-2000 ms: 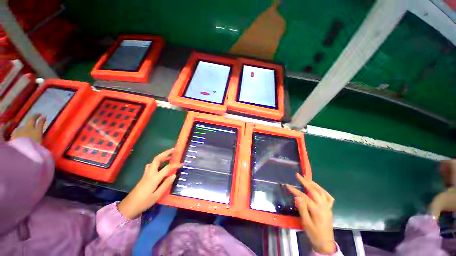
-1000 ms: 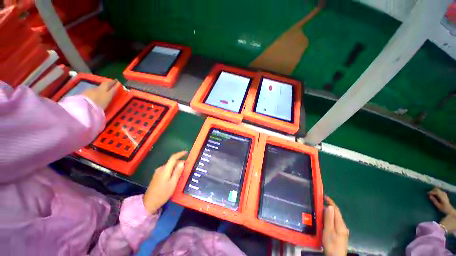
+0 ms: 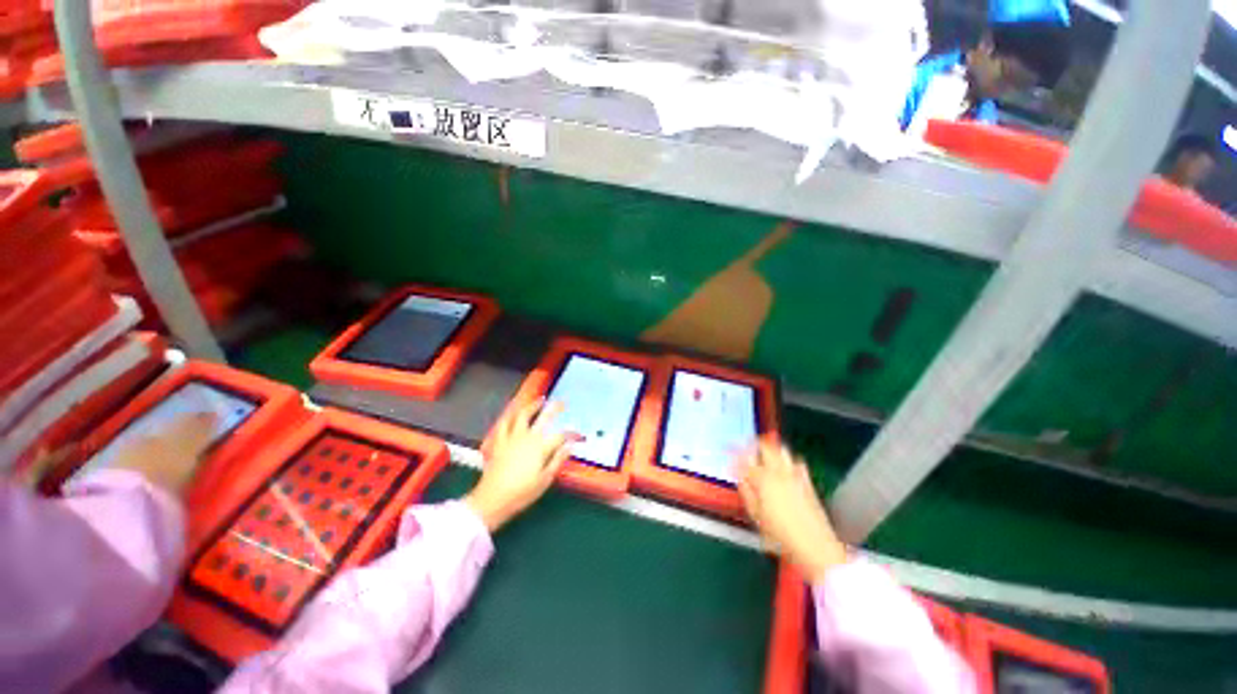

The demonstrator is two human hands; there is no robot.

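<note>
Two tablets with white screens lie side by side on the grey ledge, the left tablet (image 3: 597, 404) and the right tablet (image 3: 699, 423), each in a red-orange frame. My left hand (image 3: 522, 461) is over the left tablet's lower left edge and screen, fingers apart. My right hand (image 3: 790, 508) is at the right tablet's lower right corner; its fingertips are blurred, and firm contact cannot be told. Two more framed tablets lie at the bottom right, one mostly behind my right sleeve, the other (image 3: 1038, 678) cut off by the picture's edge.
A dark-screen tablet (image 3: 404, 334) lies on the ledge at left. A neighbour's hand (image 3: 177, 447) is over a tablet beside one with a red dotted screen (image 3: 305, 522). Red trays (image 3: 68, 319) are stacked far left. A slanted grey post (image 3: 970, 366) stands at right, below a shelf (image 3: 597, 152).
The framed pair with dark screens has moved from in front of me to the bottom right. Both my hands have left it and reached forward to the white-screen tablets. The view has tilted up, showing the shelf.
</note>
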